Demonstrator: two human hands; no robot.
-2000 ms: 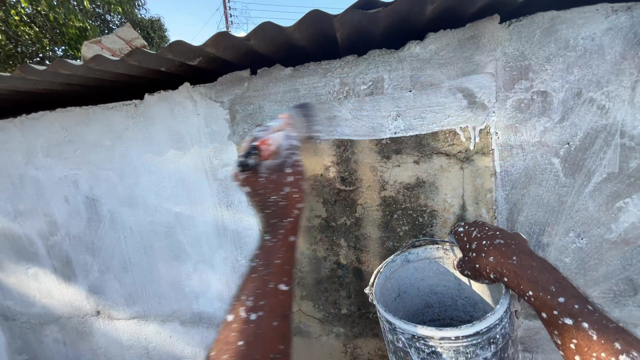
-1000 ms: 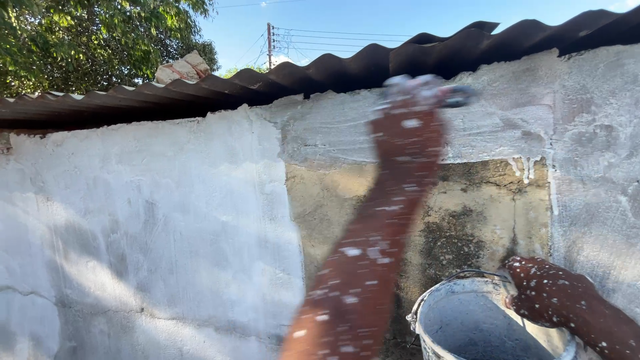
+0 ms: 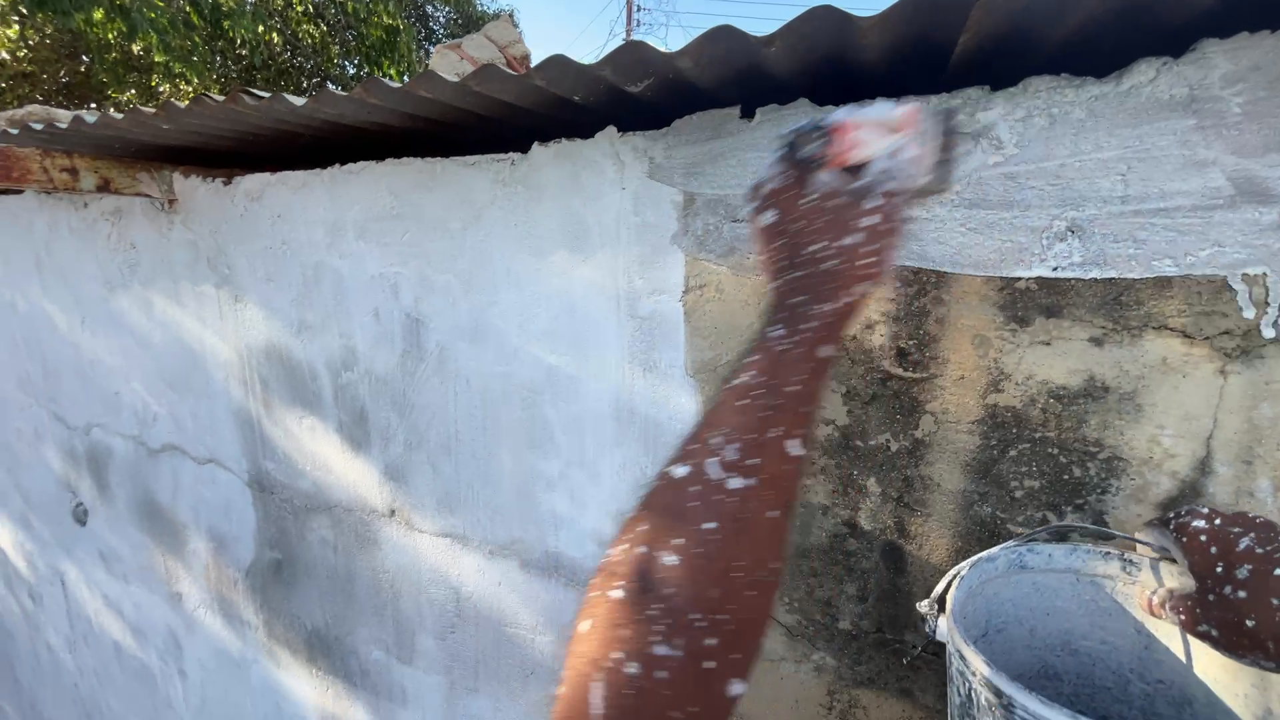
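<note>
My left hand, blurred by motion, is raised at the upper part of the wall, just under the roof edge. It grips a brush, smeared white and reddish; its exact shape is too blurred to tell. White spots cover the forearm. At the lower right my right hand holds a metal bucket at its rim and wire handle, fingers over the inside. Its inner wall is coated greyish white; the bottom is out of view. Behind them, the wall has a wet whitish band above a bare, stained patch.
Dark corrugated roofing sheet overhangs the wall's top. White coating covers the wall's left part, crossed by a crack. A rusty metal beam lies under the roof at left. A masonry chunk sits on the roof near a tree.
My left hand, with the brush, has swept right along the upper band and then back left. My right hand still holds the bucket. The view has shifted somewhat.
</note>
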